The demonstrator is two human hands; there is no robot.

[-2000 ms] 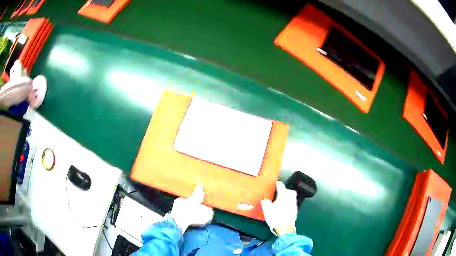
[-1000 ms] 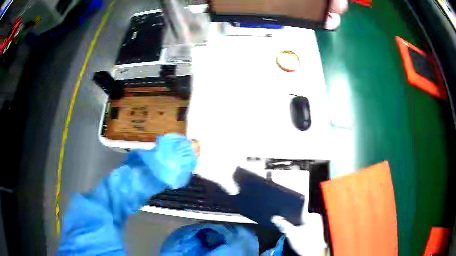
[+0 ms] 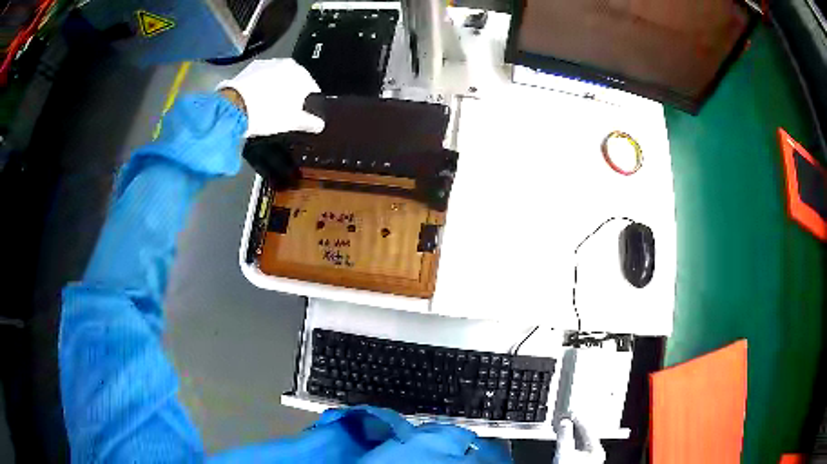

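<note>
The hinged fixture's brown board nest (image 3: 354, 240) lies at the left of the white table, with handwritten black marks and black side blocks. Its dark lid (image 3: 376, 131) stands raised along the far edge. My gloved left hand (image 3: 277, 98) grips the lid's upper left corner; some fingers are hidden. My gloved right hand (image 3: 578, 444) is low at the bottom edge, partly cut off. It holds a thin grey slab, apparently the tablet (image 3: 564, 385), seen nearly edge-on beside the keyboard. The nest holds no tablet.
The keyboard (image 3: 431, 376) is on the shelf below the table. A mouse (image 3: 637, 254) and tape roll (image 3: 622, 152) lie to the right. The monitor (image 3: 626, 41) and metal column (image 3: 424, 45) stand at the back. An orange pad (image 3: 698, 408) is on the green bench.
My left hand has moved forward from the tablet area to the fixture lid. The lid now shows its broad face. My right hand has moved lower with the tablet, turning it edge-on.
</note>
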